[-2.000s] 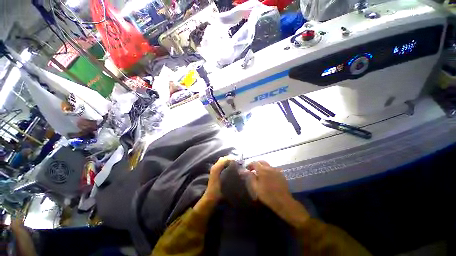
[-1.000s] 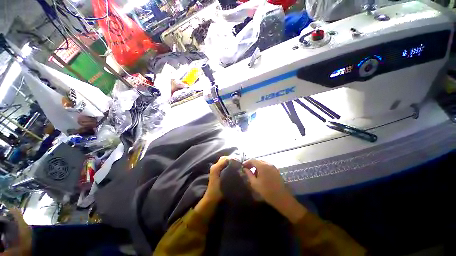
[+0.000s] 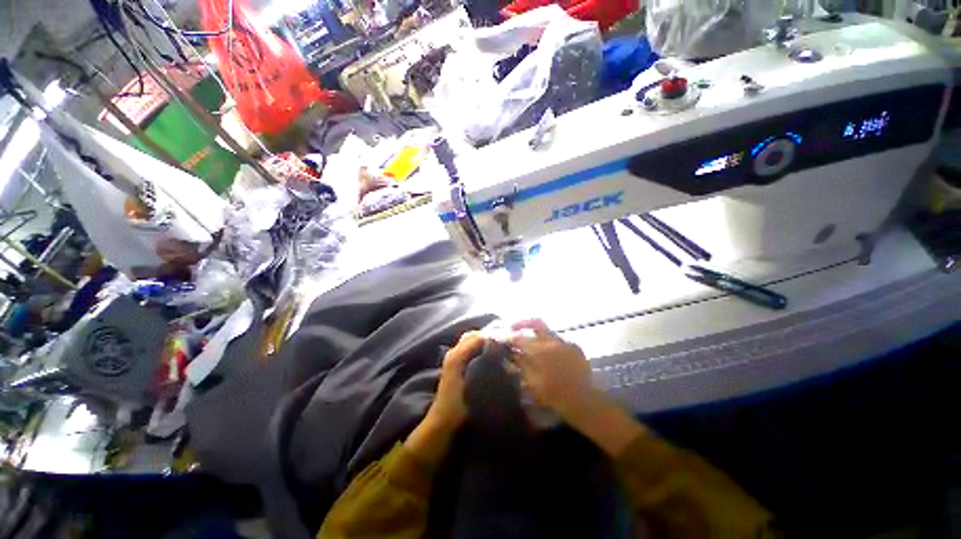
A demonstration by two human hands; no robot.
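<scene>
The dark grey garment (image 3: pixel 358 337) lies in folds on the white table left of the needle and hangs over the front edge. My left hand (image 3: pixel 455 381) grips its edge. My right hand (image 3: pixel 556 374) is close beside it with its fingers closed on the same cloth; the fingertips are washed out by glare. Both hands are in front of the presser foot area (image 3: pixel 495 276), apart from it. The white sewing machine head (image 3: pixel 590 174) with "JACK" lettering stands behind them. Whether a small tool is between the fingers cannot be told.
Dark fabric strips (image 3: pixel 620 258) and a slim dark green-black tool (image 3: pixel 738 286) lie under the machine arm. Plastic bags and scraps (image 3: pixel 306 237) crowd the left. A grey vented box (image 3: pixel 105 347) stands far left. A red bag (image 3: pixel 258 74) hangs behind.
My right hand's fingers have curled in closer over the cloth edge. My left hand has hardly moved. Another person's hand at the lower left has gone from view.
</scene>
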